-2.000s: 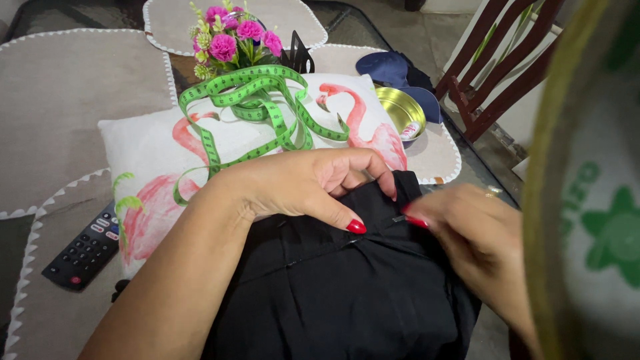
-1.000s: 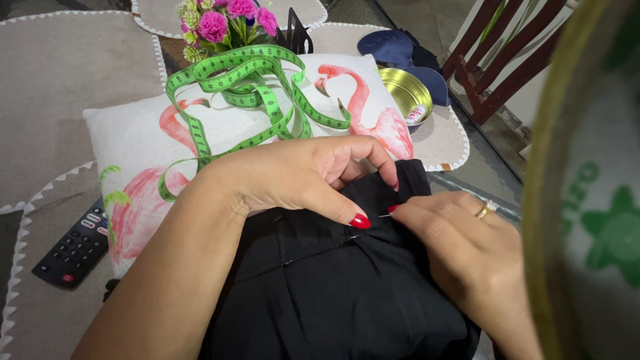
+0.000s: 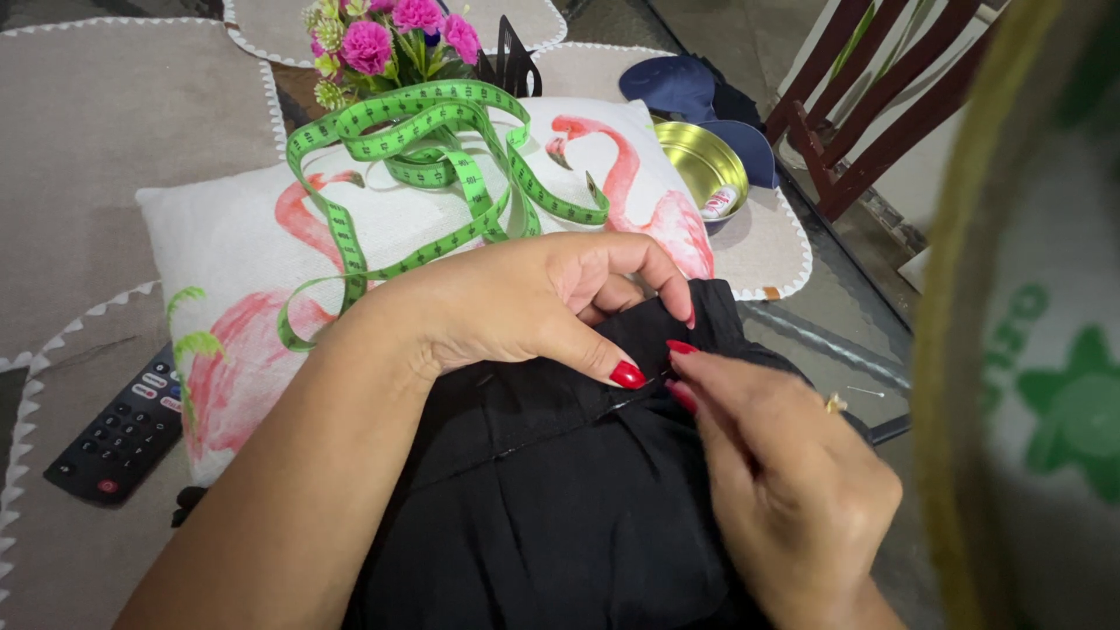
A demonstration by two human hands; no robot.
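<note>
Black fabric (image 3: 560, 516), with a seam across it, lies gathered in front of me. My left hand (image 3: 560, 306) grips its upper folded band between thumb and fingers. At the seam, just right of the left thumb, the thumb and forefinger of my right hand (image 3: 779, 446) pinch together at the cloth; what lies between the fingertips is too small to tell. A thin pin (image 3: 864, 391) shows beside the ring on that hand. Behind the fabric, a green measuring tape (image 3: 472, 188) lies in loose loops on a white cushion with flamingos (image 3: 236, 210).
A remote control (image 3: 118, 429) lies at left on a placemat (image 3: 131, 105). Pink artificial flowers (image 3: 367, 48) stand behind the cushion. At back right are a round gold tin (image 3: 700, 153) and a dark blue cap (image 3: 669, 87). A large blurred round object (image 3: 1050, 350) fills the right edge.
A thin, light needle-like thing showed at my right fingertips one second ago; it is not plain there now. The left hand keeps its grip on the black fabric.
</note>
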